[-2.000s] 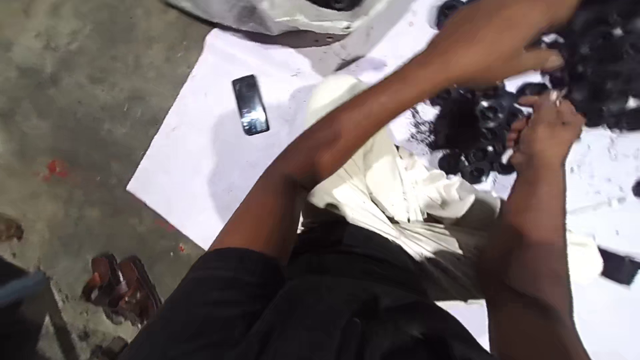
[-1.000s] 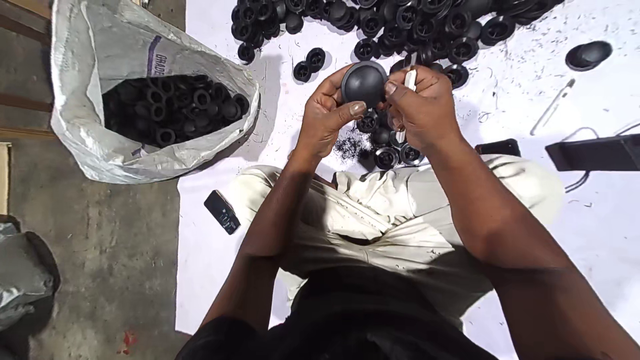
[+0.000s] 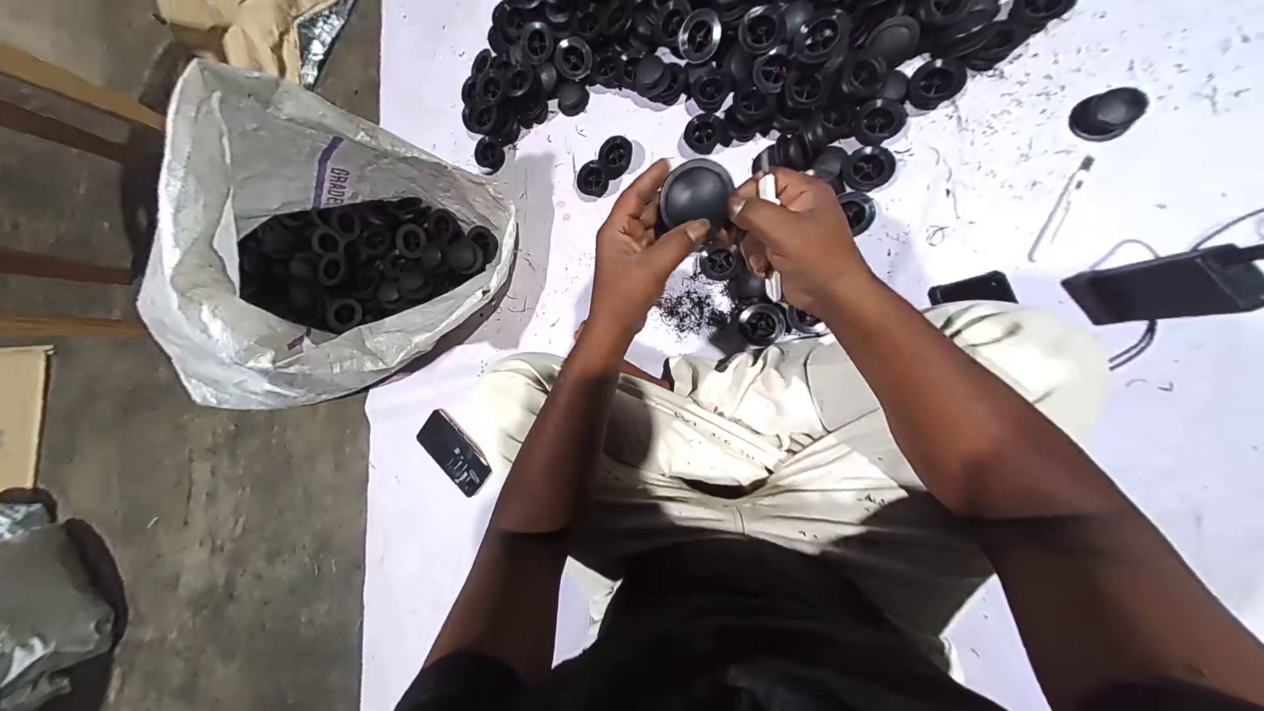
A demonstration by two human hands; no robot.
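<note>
A round black plastic cap (image 3: pixel 697 193), its domed face toward me, is gripped at the edge by my left hand (image 3: pixel 637 247). My right hand (image 3: pixel 802 232) holds a slim white-handled tool (image 3: pixel 770 193) against the cap's right side; the tool's working tip cannot be made out. Beneath and beside my hands lie several more black caps (image 3: pixel 761 323), with fine black shavings (image 3: pixel 694 308) scattered among them. A large heap of similar black caps (image 3: pixel 770 59) spreads over the white sheet beyond my hands.
An open woven plastic sack (image 3: pixel 326 178) full of black caps stands at left. A phone (image 3: pixel 454 452) lies by my left knee. Near my right knee are a dark flat object (image 3: pixel 973 288) and a black device (image 3: pixel 1165 284) with cables. A thin pen-like tool (image 3: pixel 1062 207) lies at right.
Two seconds ago my hands were at the heap's edge; since one second ago they hold the cap and the white tool together in front of me. The view has swung considerably.
</note>
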